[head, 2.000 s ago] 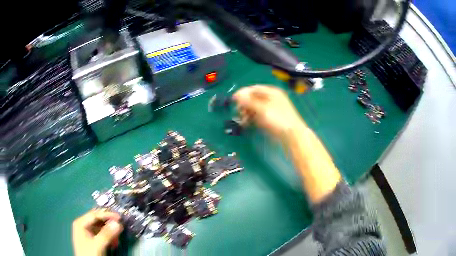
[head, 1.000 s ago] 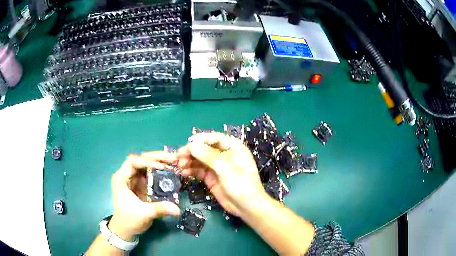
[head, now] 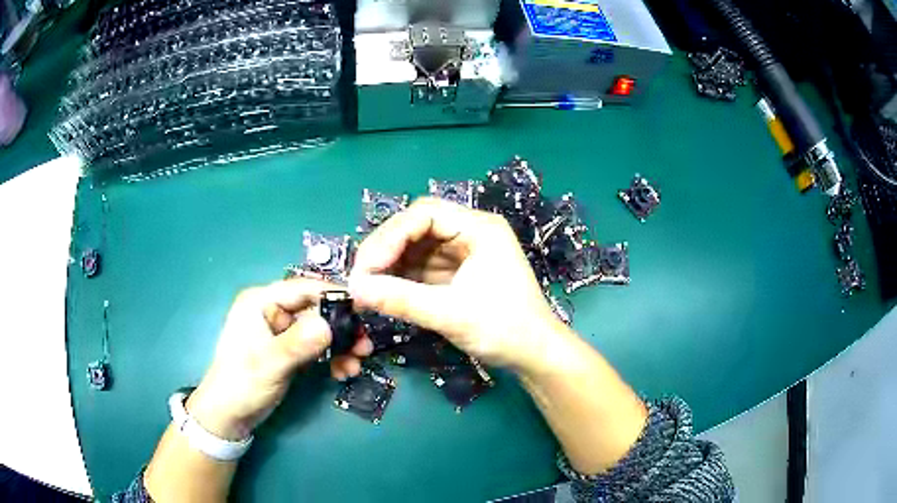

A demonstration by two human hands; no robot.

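My left hand (head: 270,344) holds a dark square module (head: 338,324) between thumb and fingers, tilted nearly edge-on, with a pale tab at its top. My right hand (head: 457,280) is at the module's top edge, thumb and index finger pinched together there. Whether a small part or wire is between those fingertips cannot be seen. A heap of square modules (head: 566,241) lies on the green mat behind and under my hands, partly hidden by them. One module (head: 640,196) lies apart to the right of the heap.
Two small parts with fine leads (head: 91,263) lie at left beside a white sheet (head: 34,324). Clear trays (head: 211,83), a metal benchtop unit (head: 423,88) and a grey box (head: 590,61) stand behind. A silver-tipped tool (head: 821,162) and more modules (head: 848,275) are at right.
The module in my left hand has turned from face-on to nearly edge-on. My right hand's fingertips have come to its top edge. The camera view has shifted slightly downward.
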